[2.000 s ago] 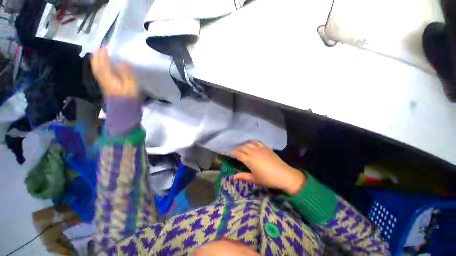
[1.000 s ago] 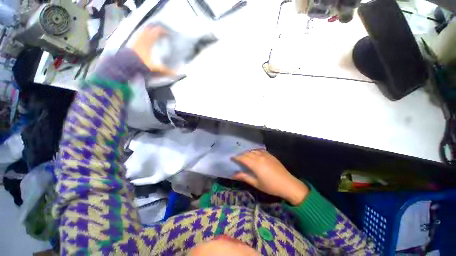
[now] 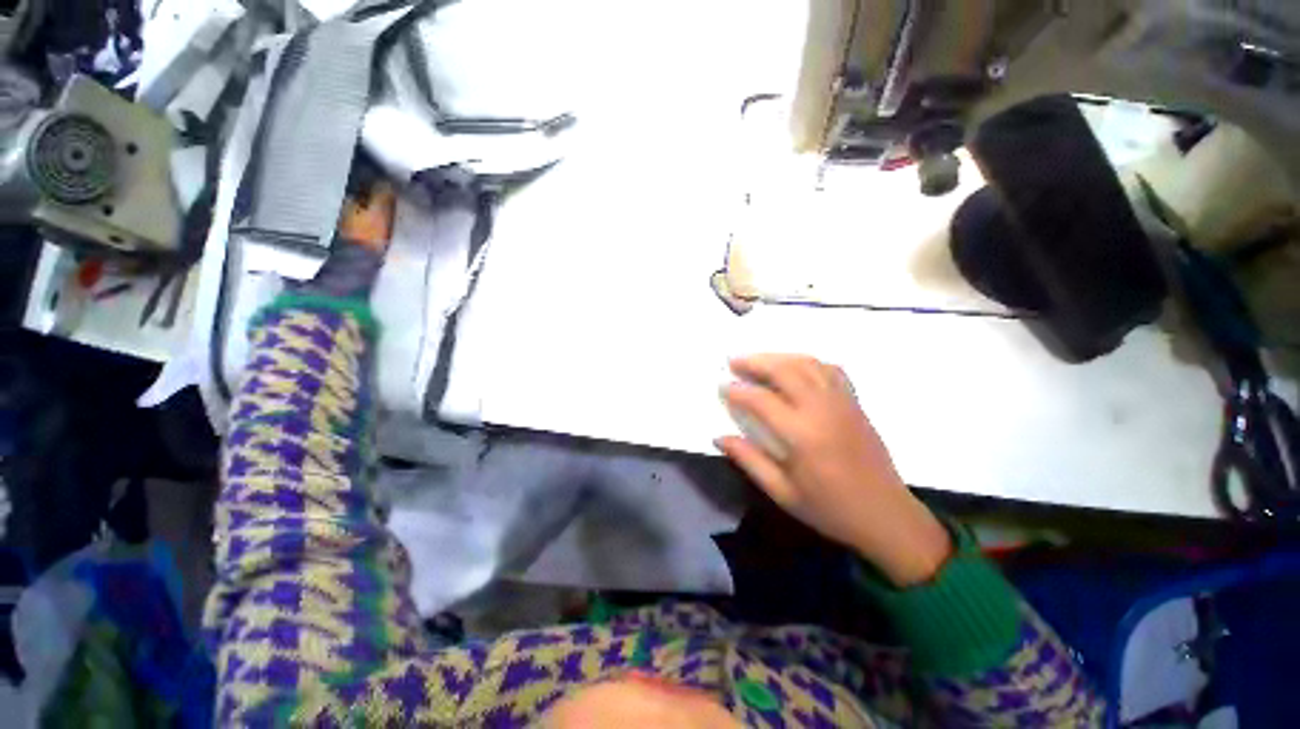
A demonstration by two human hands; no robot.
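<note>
My left hand [image 3: 368,214] is at the pile on the left of the table, partly covered by a striped fabric piece [image 3: 307,128]; its fingers are hidden, so its grip cannot be told. Pale grey fabric panels [image 3: 406,285] with dark edges lie beside and under the wrist. My right hand [image 3: 813,434] rests on the white tabletop near its front edge, fingers apart and slightly curled, holding nothing visible. More pale grey cloth [image 3: 627,534] hangs below the table's front edge.
The sewing machine head [image 3: 912,86] is at the top right. A black phone [image 3: 1069,228] on a round stand is beside it. Fabric shears [image 3: 1255,442] lie at the far right. A blue basket [image 3: 1141,598] is lower right. A beige motor-like body [image 3: 107,164] is upper left.
My left hand has moved left to the pile, and the striped piece now shows over it. My right hand has moved from the hanging grey cloth up onto the tabletop. The view has shifted.
</note>
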